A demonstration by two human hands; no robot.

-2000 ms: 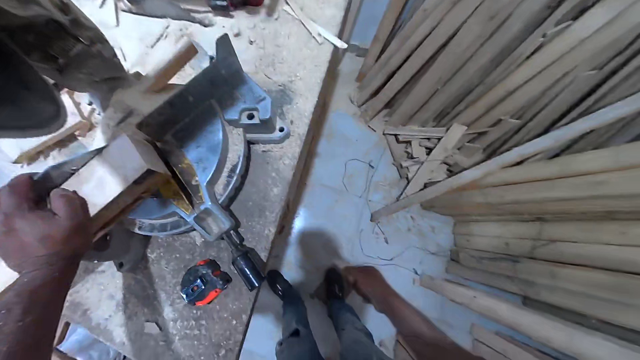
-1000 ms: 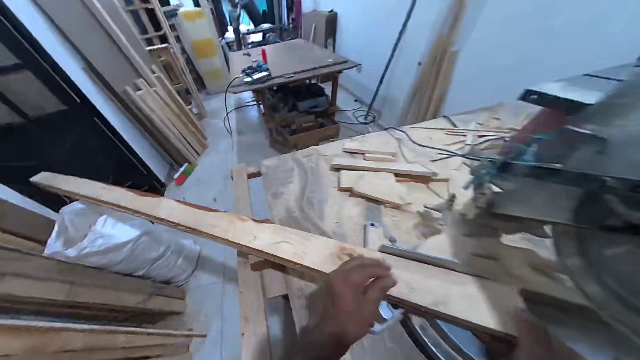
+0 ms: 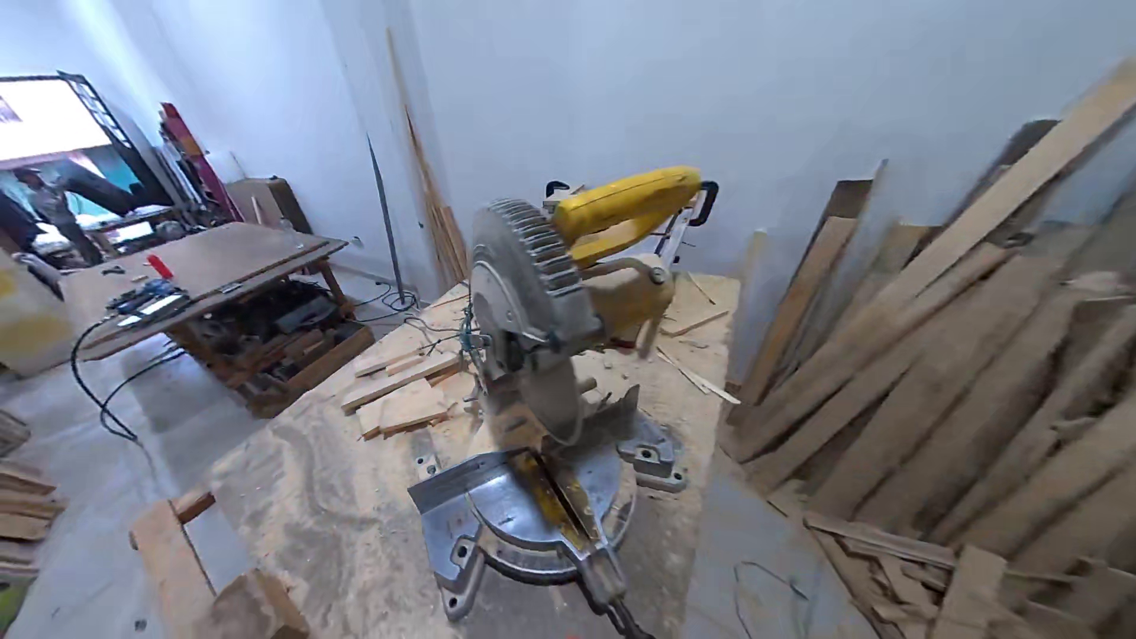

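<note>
Neither my left hand nor my right hand shows in the head view now. A miter saw (image 3: pixel 568 382) with a yellow handle (image 3: pixel 630 204) stands on a sawdust-covered wooden bench (image 3: pixel 328 497). Its toothed round blade (image 3: pixel 552 395) hangs above the metal saw table (image 3: pixel 524 506), and no board lies across the table. Behind and left of the saw lie several wood offcuts (image 3: pixel 404 406). At the lower left edge is the end of a wooden board (image 3: pixel 253 608), whose rest is out of view.
Many rough planks (image 3: pixel 958 382) lean against the wall at right, with scrap wood (image 3: pixel 967 568) below. Further back left stands a worktable (image 3: pixel 231 257) with a tool (image 3: pixel 146 297) and a trailing cable (image 3: pixel 98 399). Another person (image 3: pixel 58 213) is far off at left.
The view has swung widely. One second ago a hand touched a long board beside the saw; now both hands are out of sight and the saw table is bare of it.
</note>
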